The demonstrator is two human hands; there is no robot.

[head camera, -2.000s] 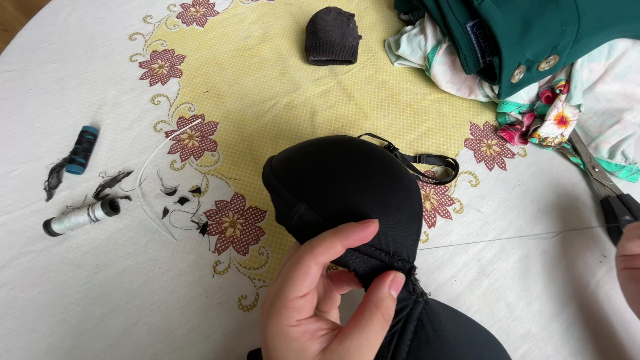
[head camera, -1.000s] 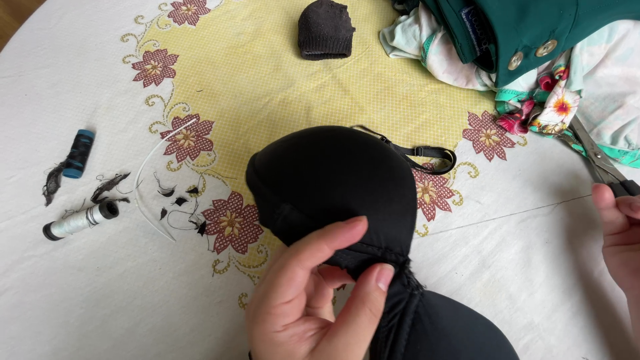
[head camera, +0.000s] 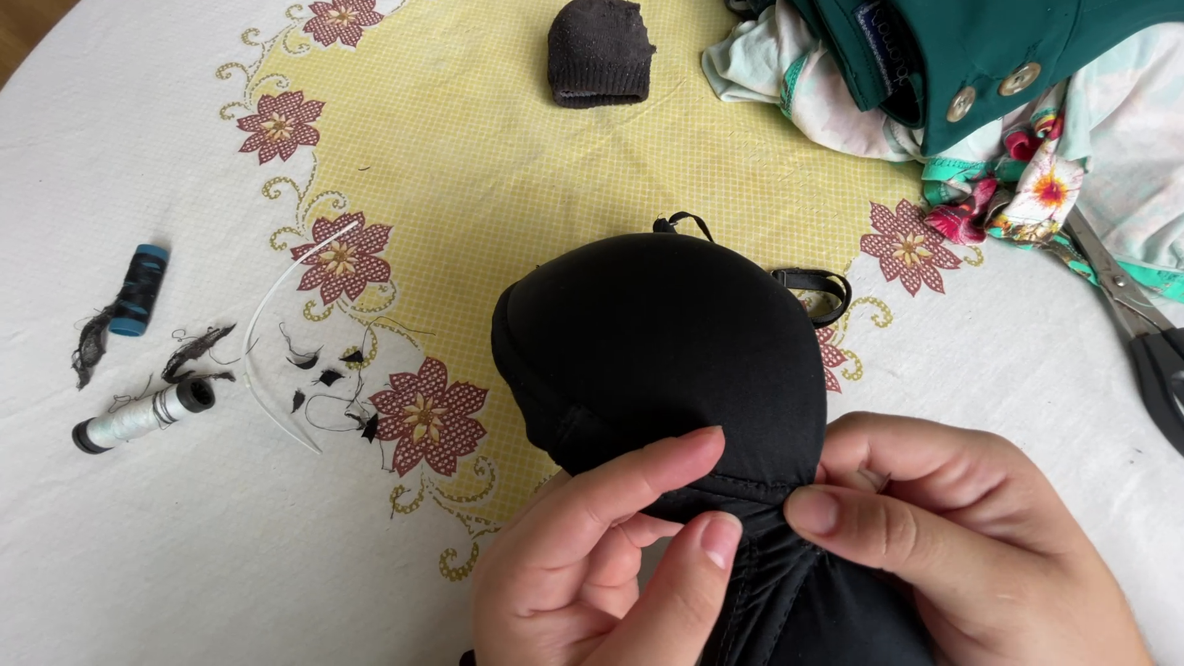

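Observation:
A black padded bra [head camera: 657,351] is held up over the table, one cup toward me and its strap loop behind. My left hand [head camera: 610,564] grips the fabric below that cup, index finger and thumb near the seam. On the other side of the seam, my right hand [head camera: 953,527] pinches the bra's centre between thumb and fingers. A small piece of a needle seems to show by the right fingers, too little to be sure. The second cup is partly hidden under my right hand.
At left lie a dark thread spool [head camera: 139,291], a white thread spool [head camera: 143,418], a curved white underwire [head camera: 248,356] and black scraps [head camera: 330,376]. A dark knitted piece [head camera: 599,54] sits at the top. Scissors [head camera: 1124,296] lie right, beside green clothing [head camera: 1054,55] and floral fabric [head camera: 1050,190].
My right hand has come in from the right edge to the bra's centre seam. The long thread that stretched to the right no longer shows. My left hand keeps its hold.

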